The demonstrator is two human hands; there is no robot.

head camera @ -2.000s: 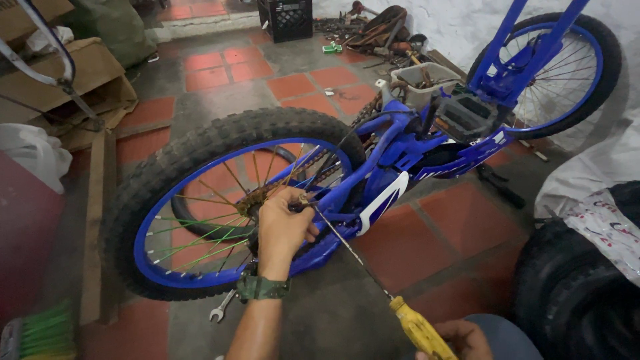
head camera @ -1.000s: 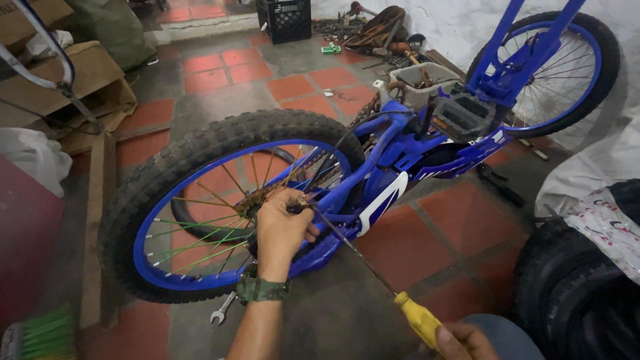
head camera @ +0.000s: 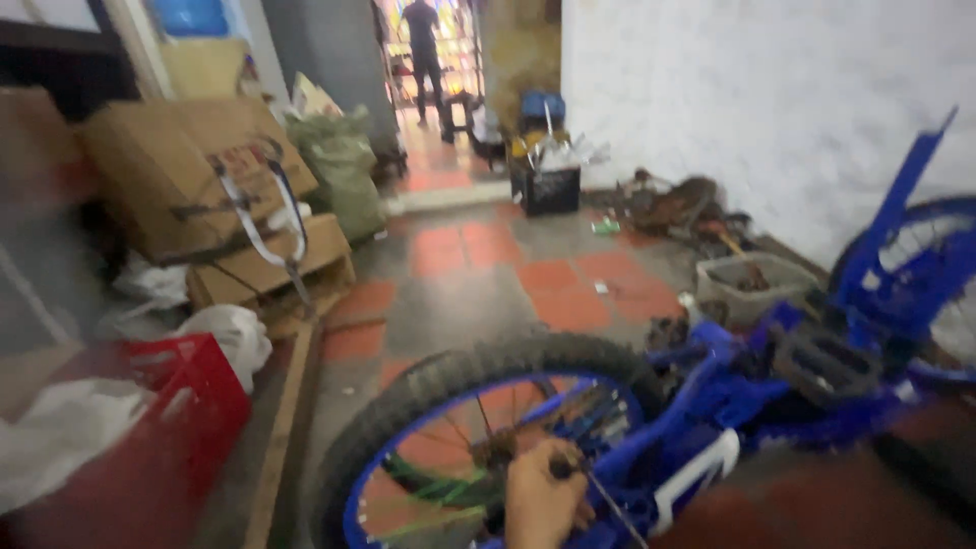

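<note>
A blue bicycle (head camera: 709,381) lies on the tiled floor, its knobby-tyred wheel (head camera: 488,358) nearest me. My left hand (head camera: 543,492) is at the wheel's hub area, its fingers closed around a small dark part (head camera: 563,465) that I cannot make out. The metal shaft of a screwdriver (head camera: 614,507) runs from beside those fingers down to the lower edge of the view; its handle is out of frame. Green and bare spokes cross the blue rim. My right hand is outside the picture. Motion blurs the whole view.
A red crate (head camera: 183,412) and a wooden beam (head camera: 282,435) stand left, near cardboard boxes (head camera: 198,168) and a green sack (head camera: 339,171). Ahead are a black crate (head camera: 549,189) and a grey plastic bin (head camera: 755,286). A person (head camera: 423,57) stands in the far doorway.
The view has swung up and to the left, bringing in the doorway. My right hand and the yellow screwdriver handle, seen earlier, are now out of frame. My left hand stays at the hub.
</note>
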